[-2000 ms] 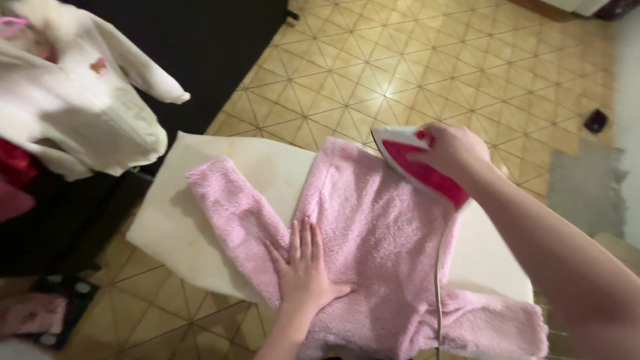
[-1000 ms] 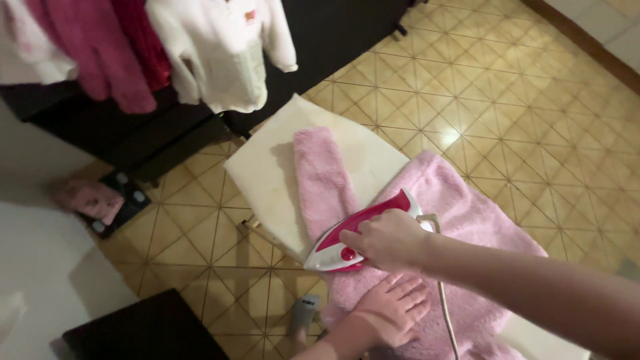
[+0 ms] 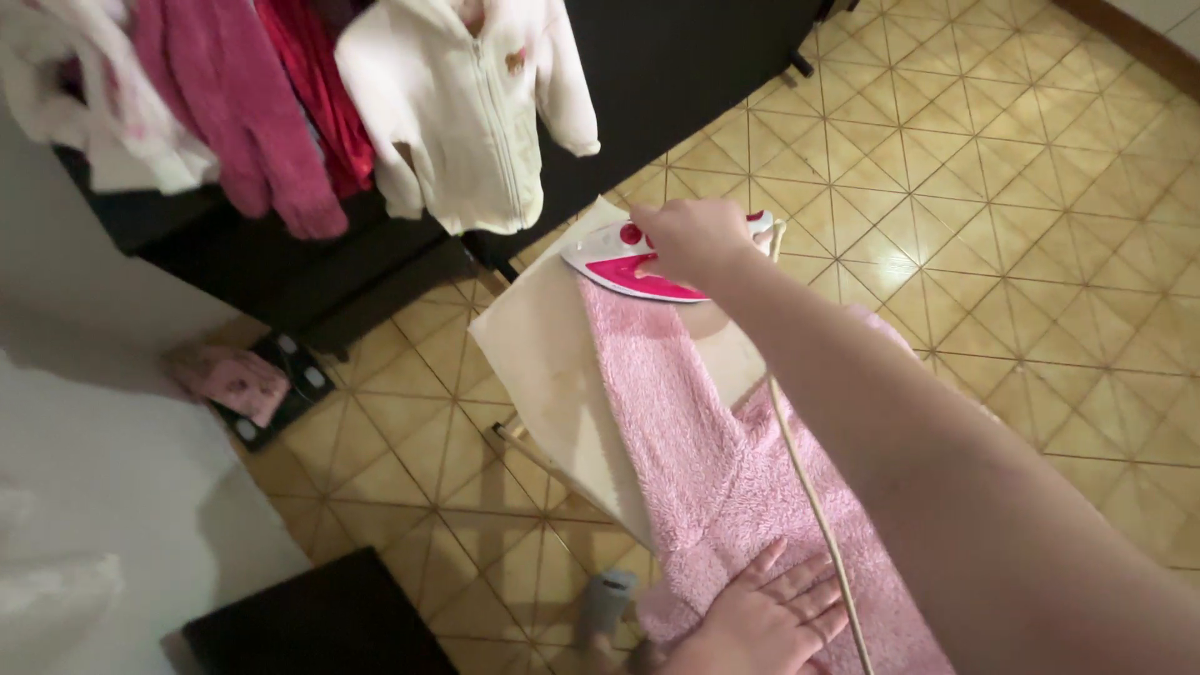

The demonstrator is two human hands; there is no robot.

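My right hand (image 3: 698,242) grips the handle of a pink and white clothes iron (image 3: 623,262), which lies at the cuff end of a sleeve of a pink fleece garment (image 3: 666,403). The garment is spread over an ironing board with a cream cover (image 3: 553,356). Flat on the garment's body, near the lower edge of the view, rests my left hand (image 3: 773,614) with its fingers apart. The iron's cord (image 3: 811,497) runs down from its heel, across the garment and past my left fingers. My right forearm hides part of the garment.
A white zipped jacket (image 3: 478,112), a red garment (image 3: 319,89) and a dark pink one (image 3: 244,112) hang by black furniture (image 3: 675,84) beyond the board. Folded pink cloth (image 3: 239,384) lies on a black scale at left. A black surface (image 3: 319,619) is at lower left.
My right hand has moved the iron from the garment's body, across the sleeve's upper part, to the cuff end. My left hand stays on the garment. The view has swung left.
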